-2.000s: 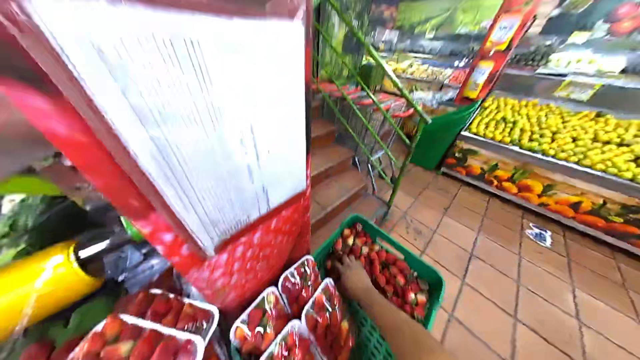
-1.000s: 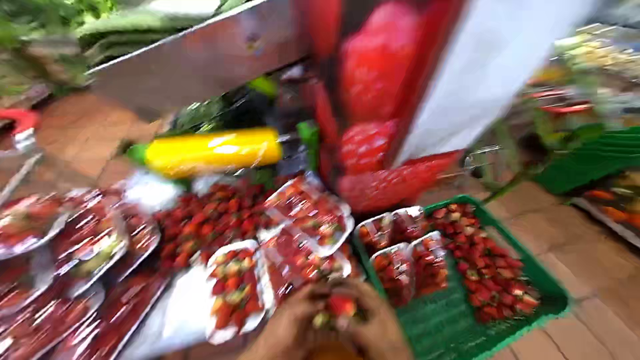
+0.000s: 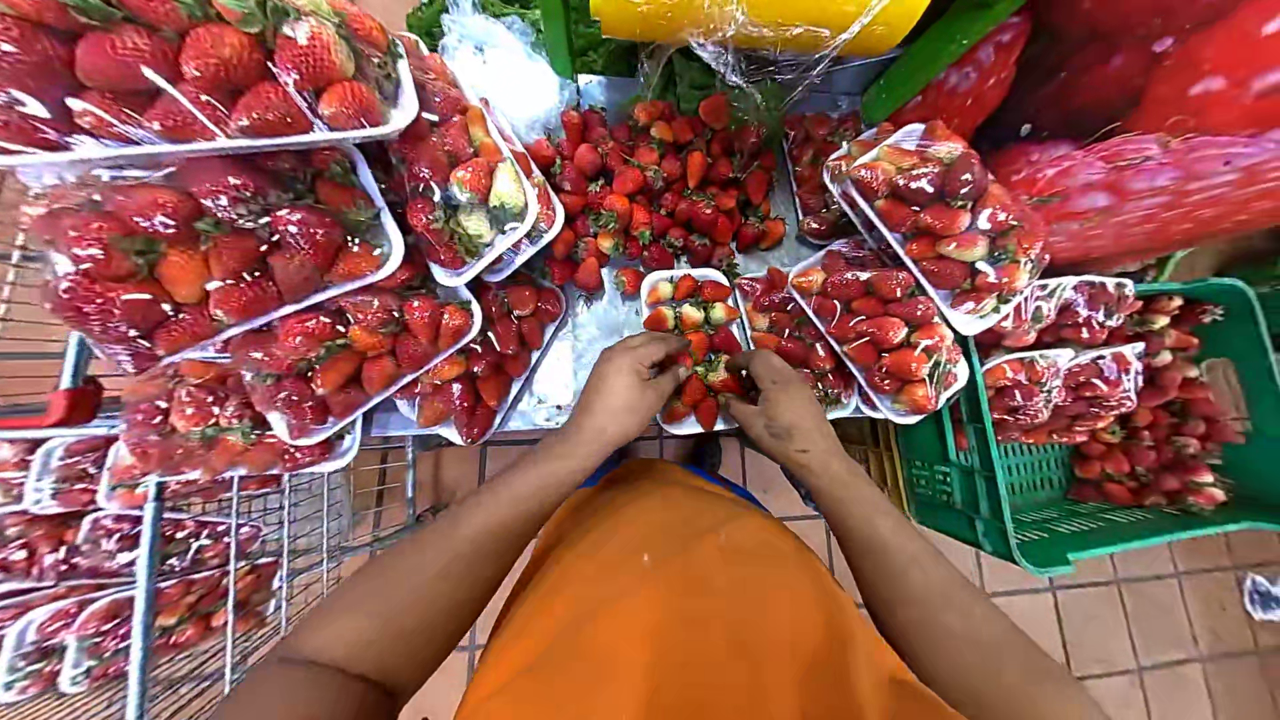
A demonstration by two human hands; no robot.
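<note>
An unwrapped white foam tray (image 3: 690, 283) holding rows of strawberries lies at the near edge of the metal table. My left hand (image 3: 630, 385) is at the tray's left side, its fingertips touching strawberries there. From the right side, my right hand (image 3: 780, 405) has thumb and fingers at a strawberry (image 3: 718, 375) in the tray. Beyond the tray lies a heap of loose strawberries (image 3: 660, 190). Film-wrapped strawberry trays (image 3: 880, 330) stand at the right, and more wrapped trays (image 3: 370, 350) are stacked at the left.
A green plastic crate (image 3: 1040, 540) with loose strawberries and small wrapped packs stands at the right. At the lower left, a wire shopping cart (image 3: 145, 600) holds wrapped trays. A yellow roll (image 3: 760, 20) with clear film lies behind the heap. Clear plastic (image 3: 590, 335) lies left of the tray.
My right hand was among the strawberries in the green crate two seconds ago; both hands are now at the foam tray. The view has swung left and down.
</note>
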